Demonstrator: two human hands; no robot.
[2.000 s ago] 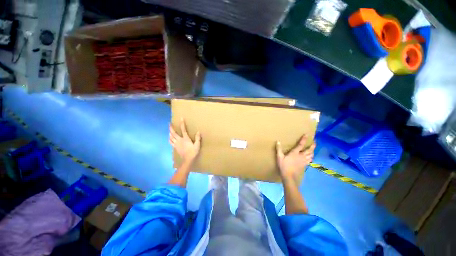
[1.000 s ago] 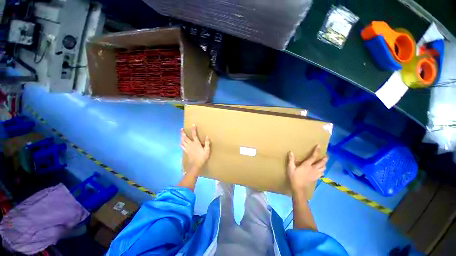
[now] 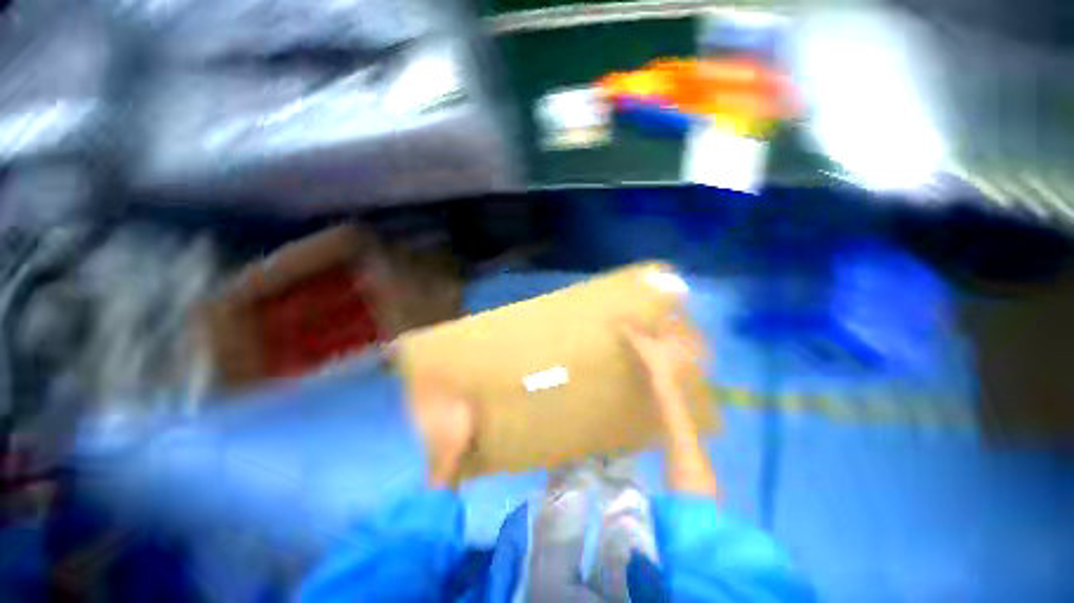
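Observation:
A flat brown cardboard carton (image 3: 554, 406) with a small white label is held in front of my body, above the floor. It is tilted, its right end higher in the view. My left hand (image 3: 445, 424) is on its left end and my right hand (image 3: 662, 359) is on its right end. Both hands are bare and blurred. The fingertips are hard to make out, and what lies under the carton is hidden.
An open carton with red items (image 3: 316, 320) stands at the left. A dark-green bench (image 3: 642, 159) crosses the top, with orange tape guns (image 3: 707, 88), a white paper and cloudy plastic. A blue stool (image 3: 889, 306) stands at the right. The blue floor (image 3: 271, 459) shows at lower left.
The view has turned and blurred, so the bench and tape guns sit further left and the red-filled carton lower. The carton is still held by both hands, its right end now tilted up.

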